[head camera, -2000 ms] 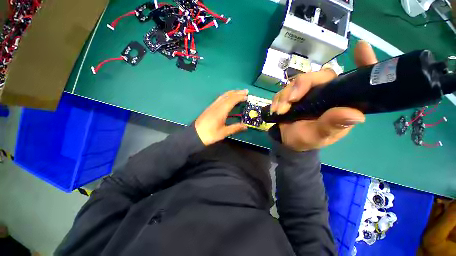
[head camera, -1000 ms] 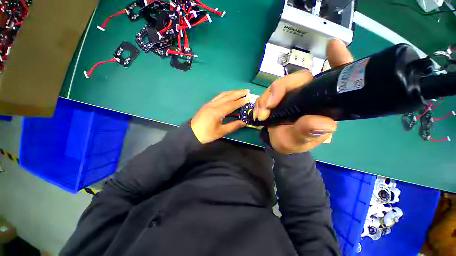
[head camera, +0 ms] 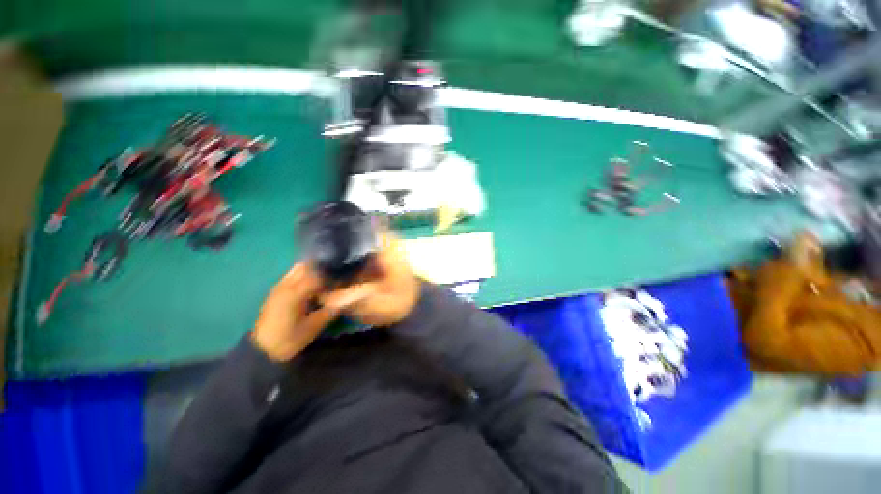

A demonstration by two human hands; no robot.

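Note:
The frame is blurred by motion. My right hand (head camera: pixel 388 287) is shut around the black electric screwdriver (head camera: pixel 338 236), which stands nearly upright, its top towards the camera. My left hand (head camera: pixel 288 314) is close beside it at the bench's front edge, fingers bent; whether it holds a board is hidden by the screwdriver and blur. The pale yellow fixture plate (head camera: pixel 454 257) shows to the right of my right hand. No board can be made out under the screwdriver's tip.
The screw feeder (head camera: pixel 411 183) stands behind the plate. A pile of boards with red leads (head camera: pixel 179 183) lies left, a smaller group (head camera: pixel 626 193) right. Below the edge are a blue bin with white parts (head camera: pixel 667 371) and another blue bin (head camera: pixel 72 434). A person in orange (head camera: pixel 811 314) is at right.
The view has swung to the right and shows more of the bench's back. The screwdriver has gone from slanted to nearly upright. More of the fixture plate shows right of my hands.

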